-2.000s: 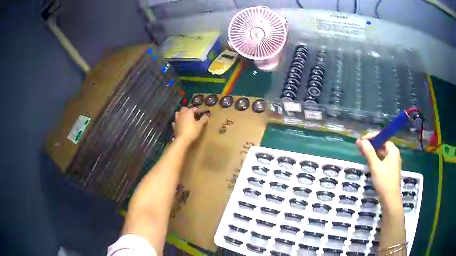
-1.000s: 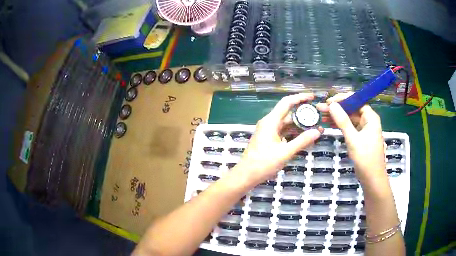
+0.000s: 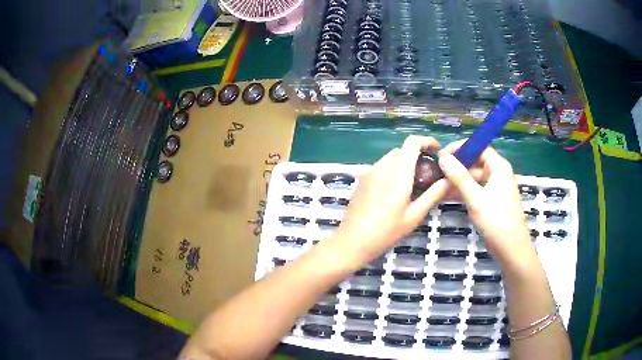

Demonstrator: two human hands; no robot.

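Note:
My left hand [image 3: 387, 197] holds a round component [image 3: 426, 171] between fingers and thumb above the white slotted tray [image 3: 273, 211]. Its dark brownish face shows. My right hand [image 3: 486, 190] grips a thick blue hand tool [image 3: 489, 129], its wired end pointing up and right. The tool's lower end is hidden by my fingers at the component, so I cannot tell whether they touch. Rows of dark components stand on edge in the white tray. Both hands and forearms hide part of the tray.
A brown cardboard sheet [image 3: 211, 232] bears loose round components along its top and left edges. Stacked clear trays [image 3: 91, 162] stand at left. Clear trays [image 3: 450, 63] with black parts lie behind. A red and dark lead [image 3: 549, 116] runs right. A pink fan [image 3: 264, 7] is cut off at top.
My left hand has come from the cardboard's top left to above the white tray with a component. In the last second the component's face changed from pale to dark, and the blue tool became steeper.

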